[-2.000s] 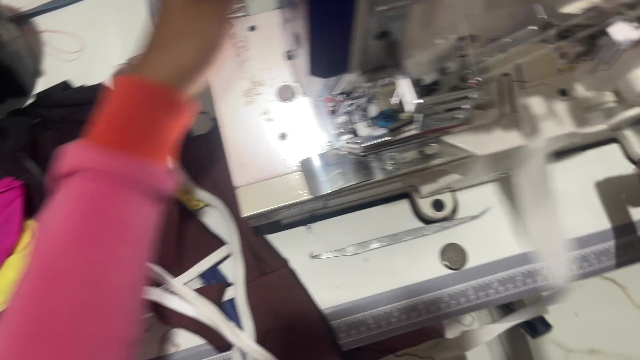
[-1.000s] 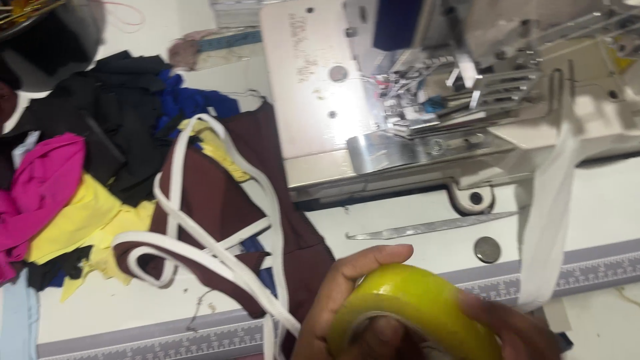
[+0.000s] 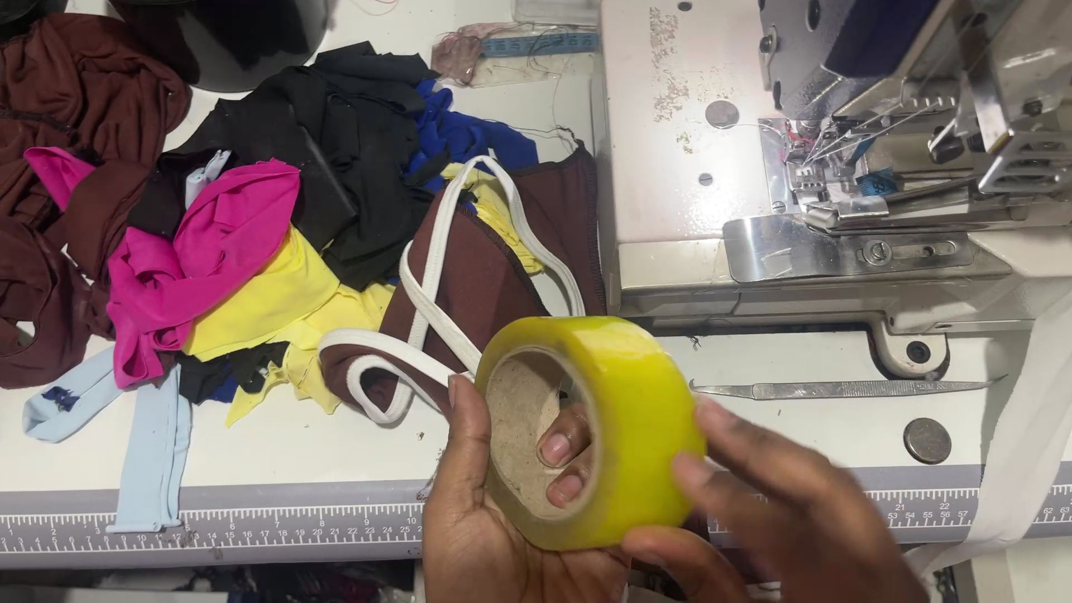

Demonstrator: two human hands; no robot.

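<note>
A roll of yellow adhesive tape (image 3: 636,427) is tilted near the table's front edge, its cardboard core showing. My left hand (image 3: 502,528) grips it from below and the left, with fingertips visible through the core. The fingers of my right hand (image 3: 787,511) rest against the roll's right side, slightly blurred. Behind the roll lies a dark maroon garment piece (image 3: 469,276) edged with white binding (image 3: 435,251). Metal tweezers (image 3: 846,389) lie to the right of the roll, and a round metal disc (image 3: 927,440) sits just below them.
A sewing machine (image 3: 678,167) with threaded needles fills the upper right. Black (image 3: 327,142), pink (image 3: 209,251) and yellow fabric scraps (image 3: 268,293) are heaped at left. A printed ruler strip (image 3: 276,523) follows the front edge. White tape-like fabric (image 3: 1026,435) hangs at right.
Two seconds ago an arm reached across the left side and no tape roll showed. One second ago the yellow roll was in my hands, lower in view; now its core opening faces more toward me.
</note>
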